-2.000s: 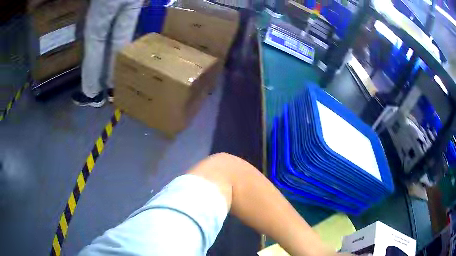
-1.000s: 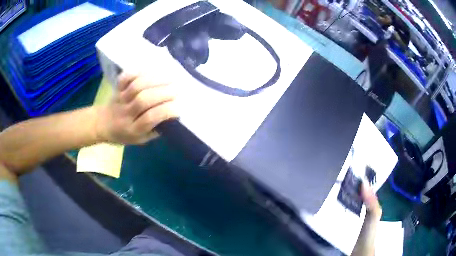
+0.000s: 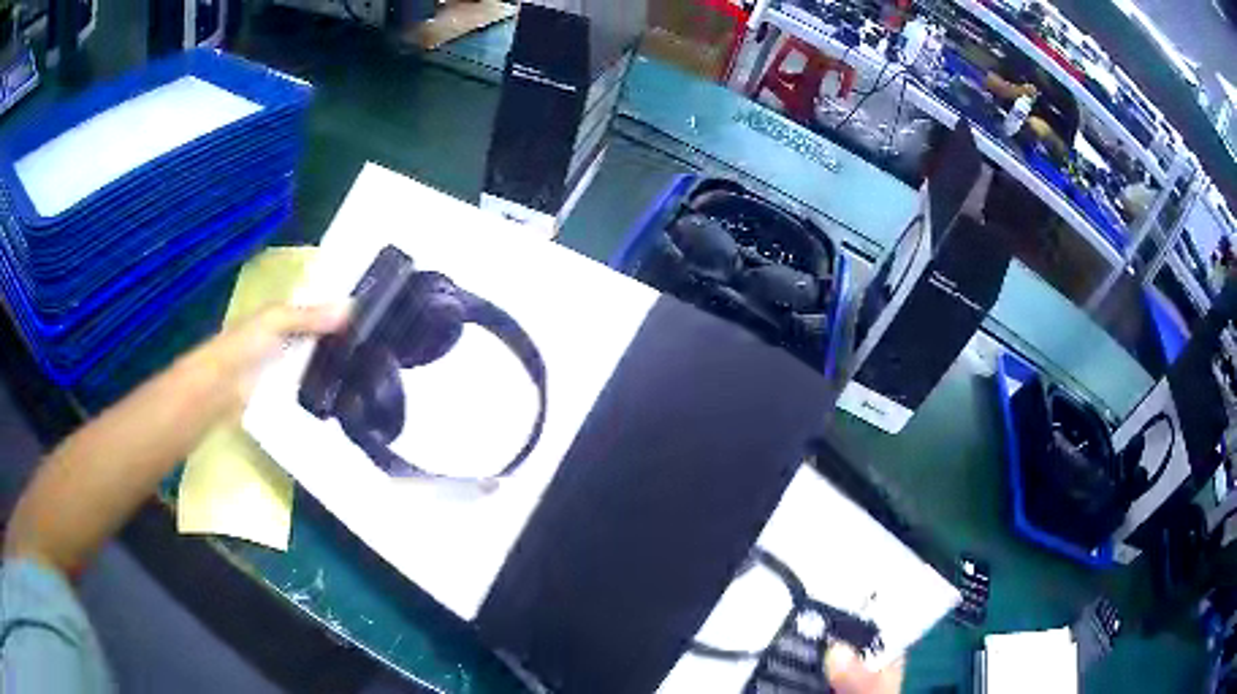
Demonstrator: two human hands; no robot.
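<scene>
A wide printed sleeve [image 3: 661, 468], with a black band between two white panels that show headphone pictures, lies tilted across the view's middle. My left hand [image 3: 292, 332] grips its left edge, fingers on the white panel. My right hand [image 3: 861, 671] is at its lower right edge; only a fingertip or thumb shows, and the rest is hidden or cut off by the frame. Behind the sleeve, a blue tray [image 3: 631, 248] holds black headphones [image 3: 760, 271] in a black inner tray. The sleeve hides part of this tray.
Stacked blue trays [image 3: 149, 217] stand at left beside yellow paper [image 3: 238, 481]. Black-and-white boxes stand upright at back centre [image 3: 536, 122] and right of centre [image 3: 936, 325]. Another blue tray [image 3: 1024, 495] with headphones is at right. Small black cards [image 3: 971, 590] and a white leaflet stack [image 3: 1031, 664] lie lower right.
The view has swung from the floor and cartons to the bench. Since a second ago the sleeve shows lower and smaller, and both hands remain at its edges. The headphone tray behind is now visible.
</scene>
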